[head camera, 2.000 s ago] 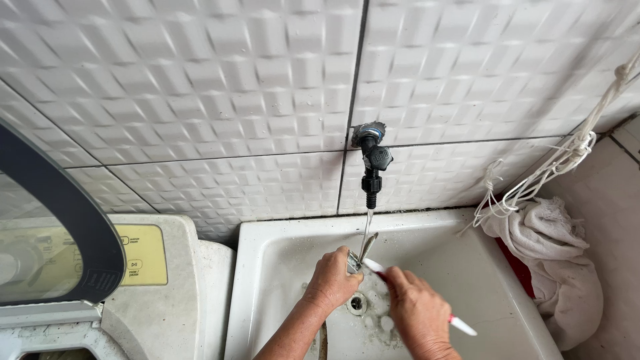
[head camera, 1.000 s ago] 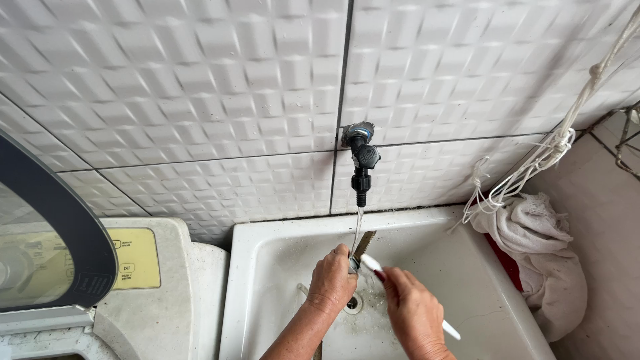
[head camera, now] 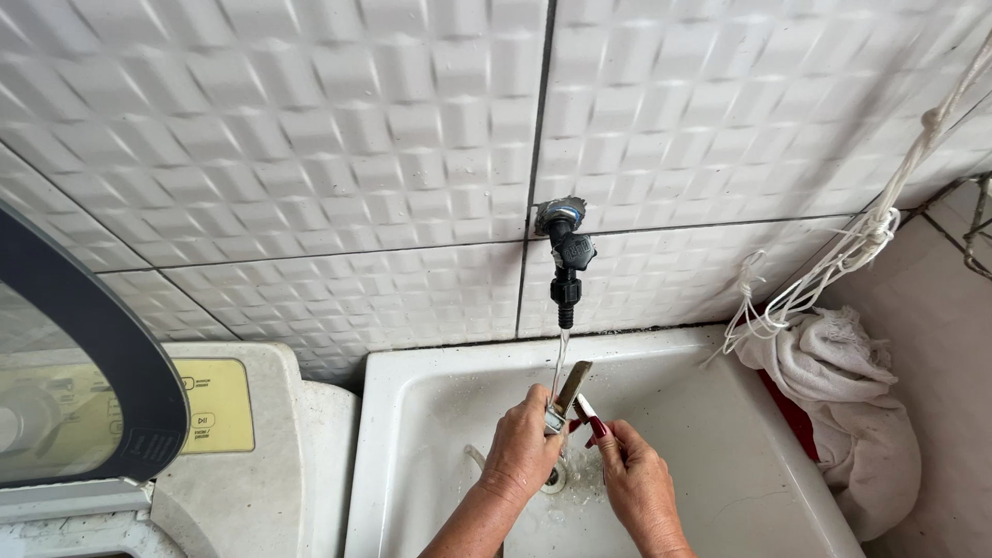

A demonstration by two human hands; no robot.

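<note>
Water runs from a black plastic tap (head camera: 571,256) into a white laundry sink (head camera: 744,434). Under the stream, my left hand (head camera: 521,446) grips a small metal piece (head camera: 555,419); what kind of piece cannot be told. A flat brownish strip (head camera: 574,386) sticks up beside it, and whether the two are joined is unclear. My right hand (head camera: 639,480) holds a white-headed toothbrush (head camera: 586,406), its head close to the strip and the metal piece. Fingers hide most of the brush handle. Below the hands, the drain (head camera: 553,477) is partly hidden.
A washing machine (head camera: 232,488) with its raised lid (head camera: 147,372) stands at the left, close to the sink. Over the sink's right rim hangs a whitish cloth (head camera: 837,395), with red material beneath it. White cords (head camera: 876,225) hang above the cloth. Behind is a tiled wall (head camera: 372,155).
The toothbrush handle, which stuck out below my right hand in both earlier frames, is now mostly hidden, and the brush is held at a different angle. My left hand keeps its hold under the water.
</note>
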